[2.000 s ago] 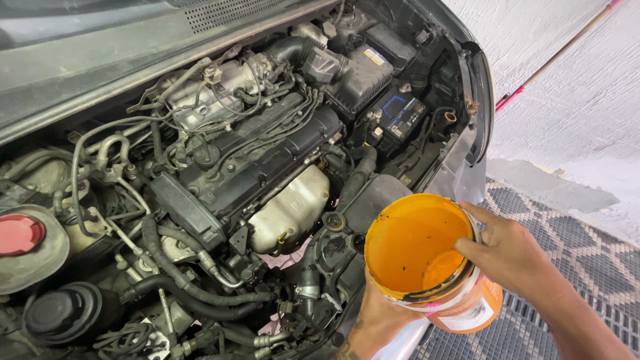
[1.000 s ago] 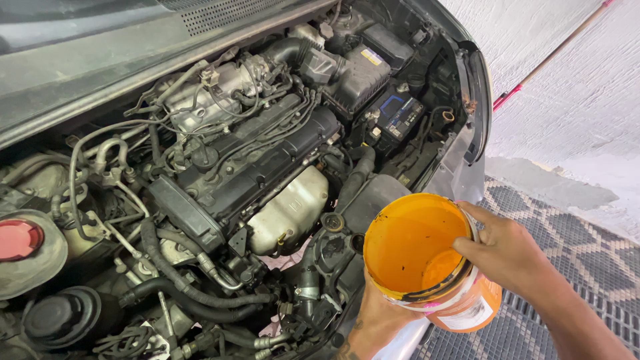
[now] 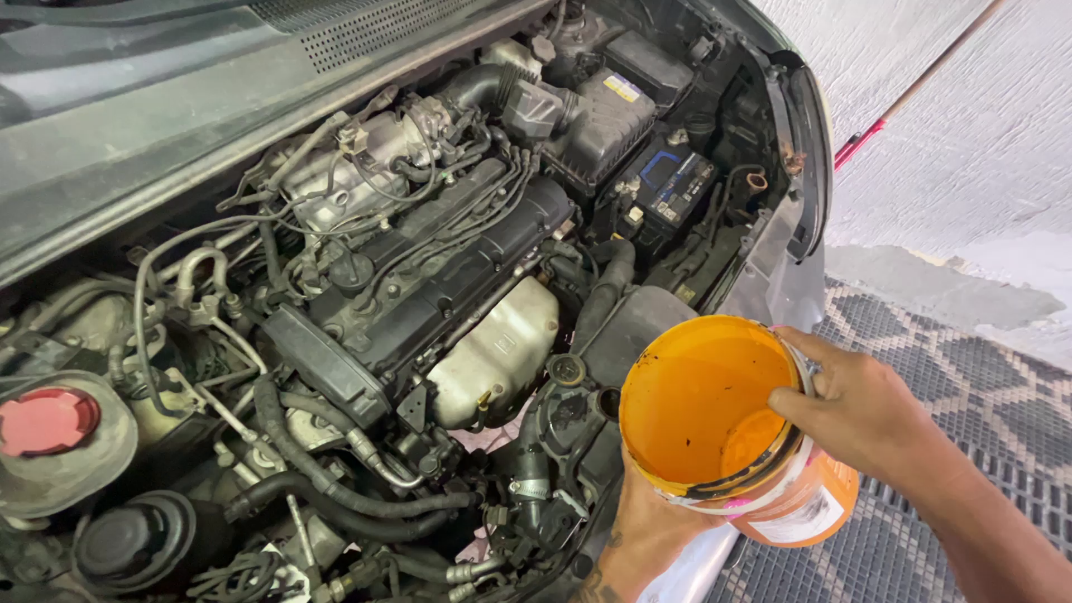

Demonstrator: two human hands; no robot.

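Observation:
An orange plastic bucket (image 3: pixel 712 402) is tilted toward me at the car's front right edge, its inside in view with dark specks on the wall. My right hand (image 3: pixel 846 402) grips its rim on the right, thumb inside. Lower down, my left hand (image 3: pixel 657 502) holds the bucket's side from the left, its fingers mostly hidden. Just left of the bucket are an open round filler neck (image 3: pixel 567 369) and a hose with a metal clamp (image 3: pixel 529 487). Beyond lie the black engine cover (image 3: pixel 469 268) and a metal heat shield (image 3: pixel 498 352).
Around the engine are a car battery (image 3: pixel 666 188), an air filter box (image 3: pixel 603 117), a red cap (image 3: pixel 48 419) and a black round cap (image 3: pixel 134 536). A fender edge, a patterned mat (image 3: pixel 988 402) and a white wall (image 3: pixel 963 151) with a leaning pole (image 3: pixel 930 84) lie to the right.

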